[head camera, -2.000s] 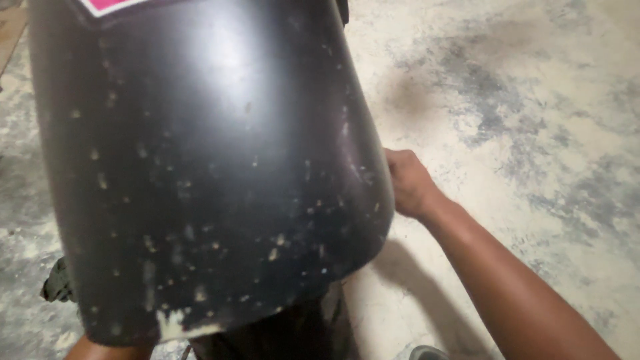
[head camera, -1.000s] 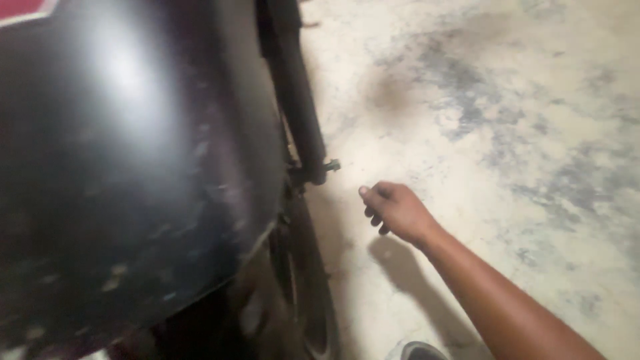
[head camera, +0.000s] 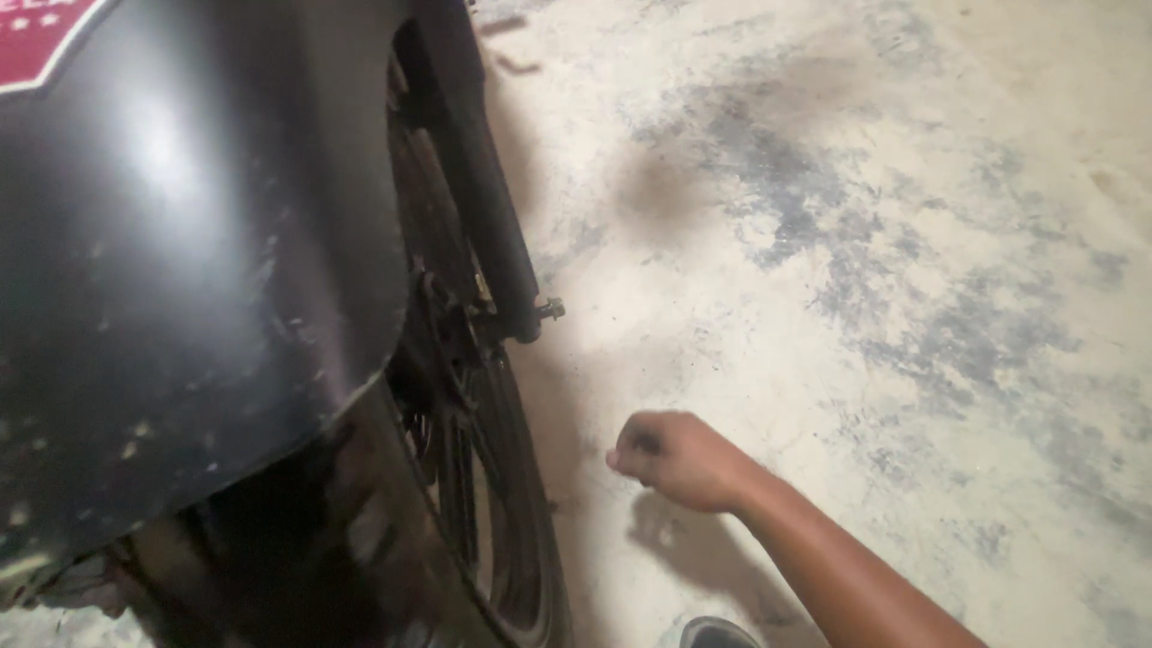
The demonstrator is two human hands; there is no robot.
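A black motorcycle front fender (head camera: 198, 270) with scuffs and pale specks fills the left of the view. Beneath and beside it shows the wheel (head camera: 504, 504), and the dark fork leg (head camera: 481, 189) runs down to the hub. An axle end with a nut (head camera: 551, 310) sticks out at the foot of that leg. My right hand (head camera: 675, 457) hovers to the right of the wheel, touching nothing, its fingers curled; whether anything small lies between them cannot be told. My left hand is out of view.
A pale, stained concrete floor (head camera: 855, 270) lies right of the wheel. The toe of a shoe (head camera: 715, 633) shows at the bottom edge. A red and white sticker (head camera: 40, 40) is at the upper left of the fender.
My right hand was at the fender's right edge and is now away from it, over the floor. The view has shifted, so the fork leg and axle end show.
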